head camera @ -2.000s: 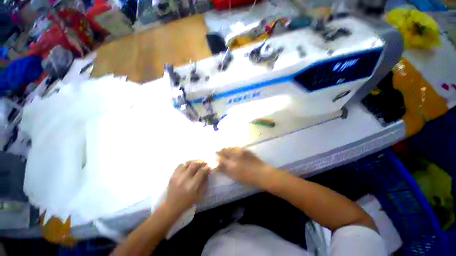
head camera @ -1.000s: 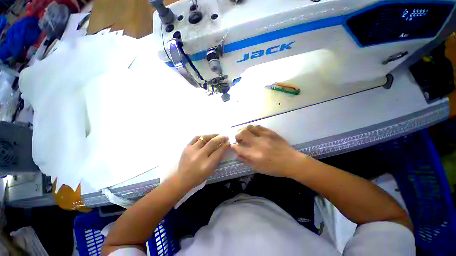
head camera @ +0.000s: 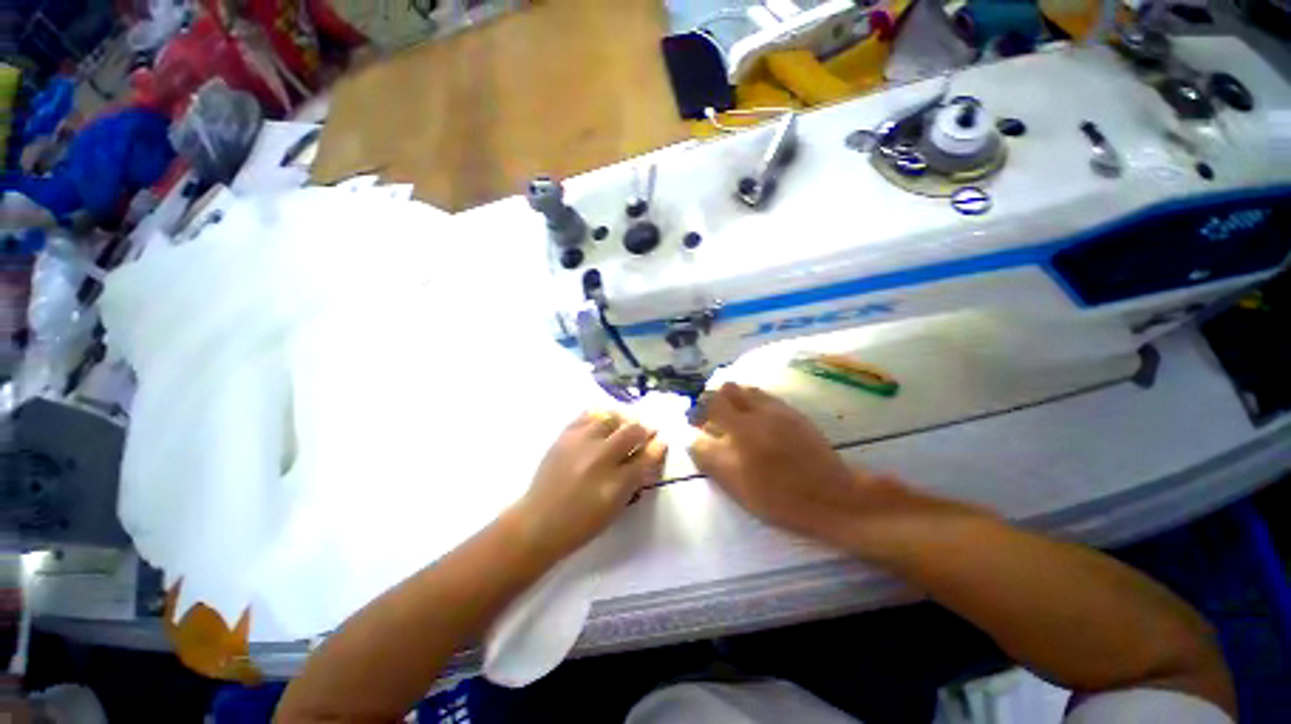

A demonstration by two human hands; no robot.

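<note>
My left hand point(head camera: 592, 464) and my right hand point(head camera: 765, 450) are close together just in front of the presser foot point(head camera: 666, 382) of the white sewing machine point(head camera: 906, 304). Both hold a small white fabric piece point(head camera: 677, 431) between their fingertips; glare hides its exact outline. A rounded white fabric end point(head camera: 541, 632) hangs over the table's front edge below my left forearm. The large pile of white cut panels point(head camera: 382, 382) lies left of the machine. Green-and-orange snips point(head camera: 845, 375) lie on the machine bed.
A brown board point(head camera: 496, 106) is behind the pile. A dark phone point(head camera: 697, 75) with a white cord and yellow cloth point(head camera: 814, 74) lie behind the machine. A neighbouring grey machine point(head camera: 64, 474) stands at left. An orange patch point(head camera: 210, 639) shows under the pile. A blue basket point(head camera: 1203, 594) is at lower right.
Both hands have moved forward from the table's front edge to the presser foot, with the white fabric between them. The rounded fabric end now shows hanging lower. The camera view has shifted.
</note>
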